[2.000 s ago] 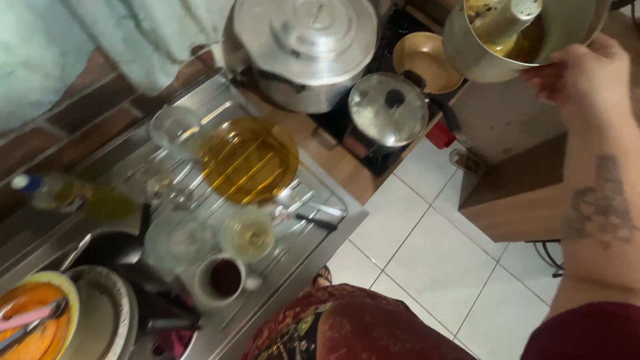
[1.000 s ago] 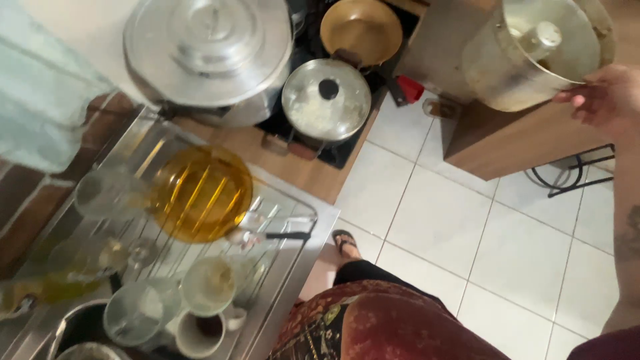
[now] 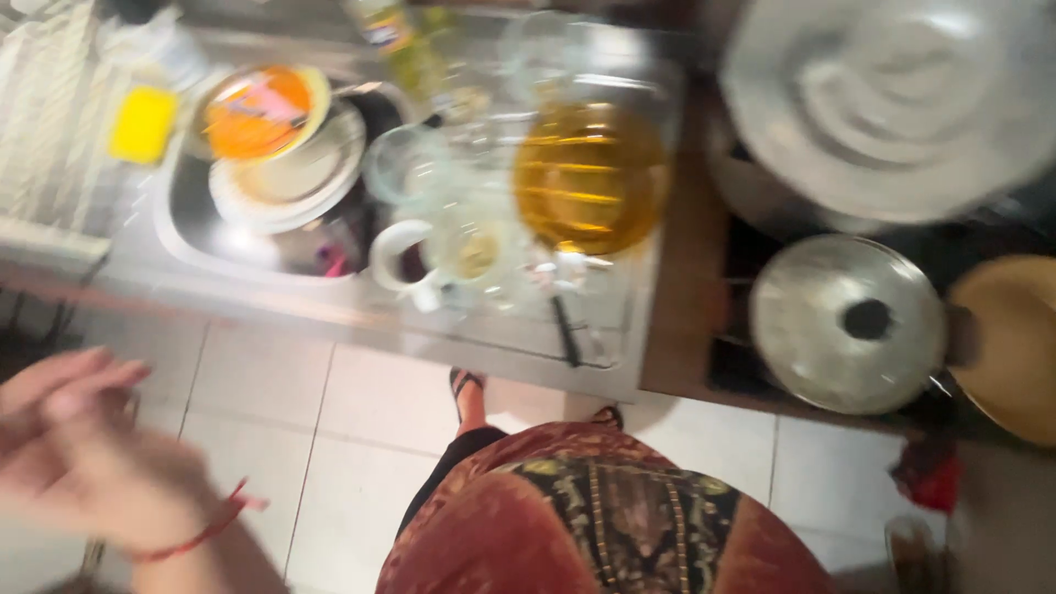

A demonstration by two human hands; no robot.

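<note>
My left hand (image 3: 99, 450), blurred and with a red string bracelet at the wrist, is at the lower left over the tiled floor. Its fingers look loosely extended, and I see nothing held in them; part of it is cut off by the frame edge. My right hand is out of view. Beyond the left hand, a steel sink (image 3: 219, 247) holds stacked plates (image 3: 322, 186) and an orange bowl (image 3: 285, 99). A yellow sponge (image 3: 143, 125) lies left of the sink. On the drainboard are an amber glass bowl (image 3: 590, 177), a white mug (image 3: 388, 256) and clear glassware (image 3: 404, 165).
To the right are a large aluminium pot (image 3: 899, 99), a lidded pan (image 3: 813, 330) and a tan pan (image 3: 1015, 346) by the stove. A black-handled utensil (image 3: 565, 330) lies near the drainboard's front edge. An oil bottle (image 3: 396, 49) is behind the glassware.
The view has swung left to the sink. The right hand, earlier gripping a metal tube pan at the upper right, is out of view with the pan. The left hand has come into view.
</note>
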